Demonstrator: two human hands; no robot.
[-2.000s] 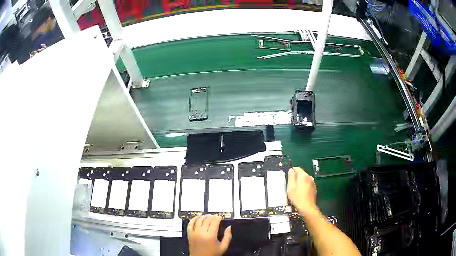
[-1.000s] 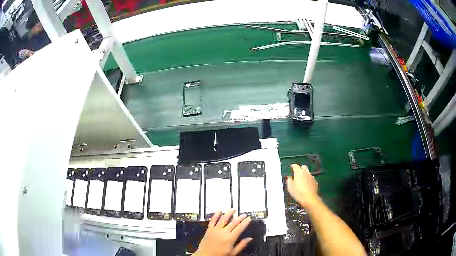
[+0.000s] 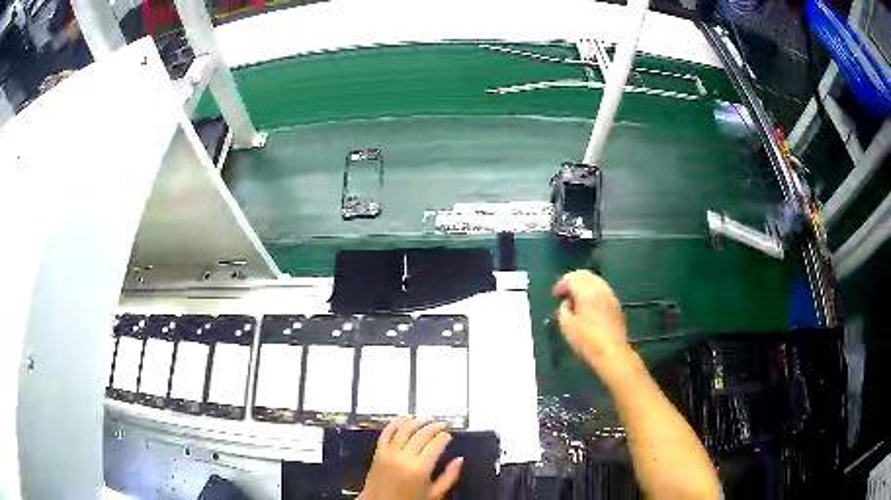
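Observation:
A row of several black phone middle frames (image 3: 441, 371) with white centres lies on the white infeed track (image 3: 515, 391); the rightmost four sit side by side. My left hand (image 3: 412, 461) is over the black pad (image 3: 479, 454) in front of the row, fingers spread, fingertips at the lower edges of the right frames, holding nothing visible. My right hand (image 3: 592, 314) is right of the track, above the green surface, with fingers curled. A small dark bit shows at its fingertips; whether it holds a frame is unclear.
A black mat (image 3: 415, 280) lies behind the row. Beyond it are a thick black holder (image 3: 576, 202) by the white post (image 3: 617, 88), a silvery strip (image 3: 493, 218) and a frame outline (image 3: 362, 184). Dark trays (image 3: 762, 391) stand at right; white machine housing (image 3: 73, 244) at left.
The right-end frames have moved left along the track and closed together, leaving bare track at its right end. My left hand has shifted slightly left; my right hand has risen a little. The view has shifted slightly.

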